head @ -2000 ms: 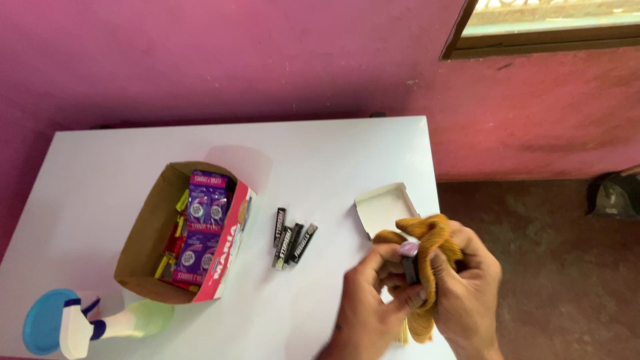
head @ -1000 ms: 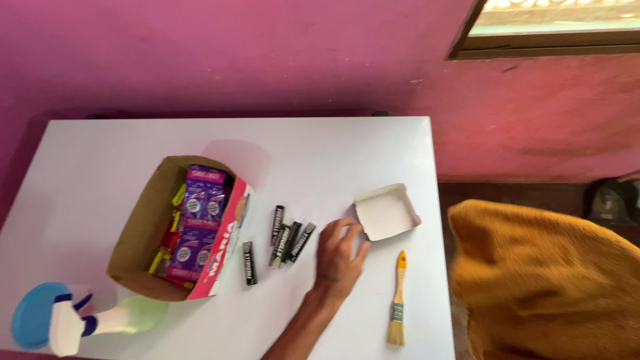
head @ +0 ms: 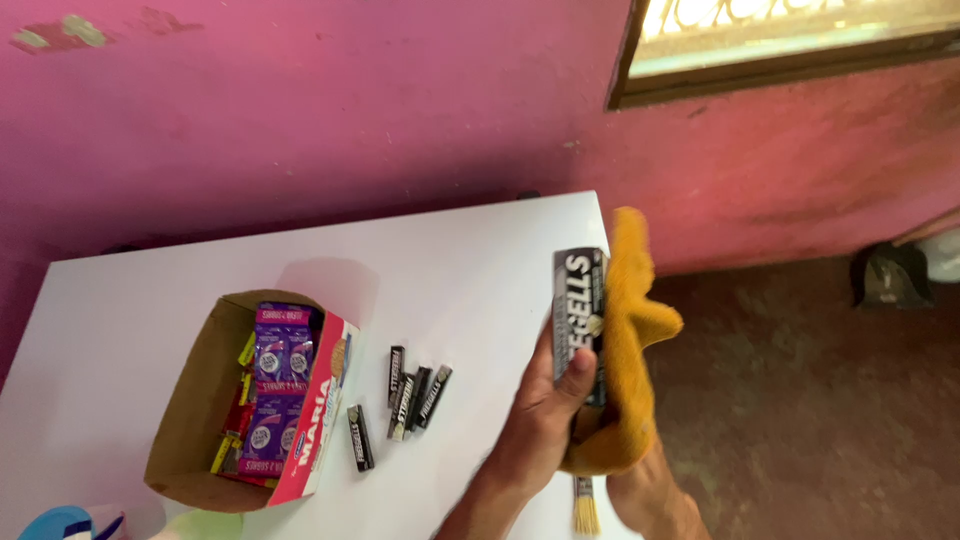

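My left hand (head: 551,409) grips a black and grey Freegells candy box (head: 579,315), held upright above the right part of the white table. Against the box's right side lies a mustard-yellow cloth (head: 630,360), held by my right hand (head: 649,487), whose fingers are hidden behind the cloth. Below the hands the bristles of a paintbrush (head: 585,514) show; its handle is hidden. Several black Freegells candy packs (head: 420,397) lie grouped on the table, and one more pack (head: 360,438) lies apart, nearer the cardboard box.
A cardboard box (head: 184,427) with purple sachets (head: 279,382) and red and yellow packets (head: 238,420) stands on the white table (head: 465,255). At the lower left are a blue round object (head: 56,523) and part of a spray bottle (head: 199,525). The pink wall runs behind.
The left hand has risen from beside the small open box on the table and now holds the Freegells box. The cloth, spread large at the right a second ago, is now bunched against it.
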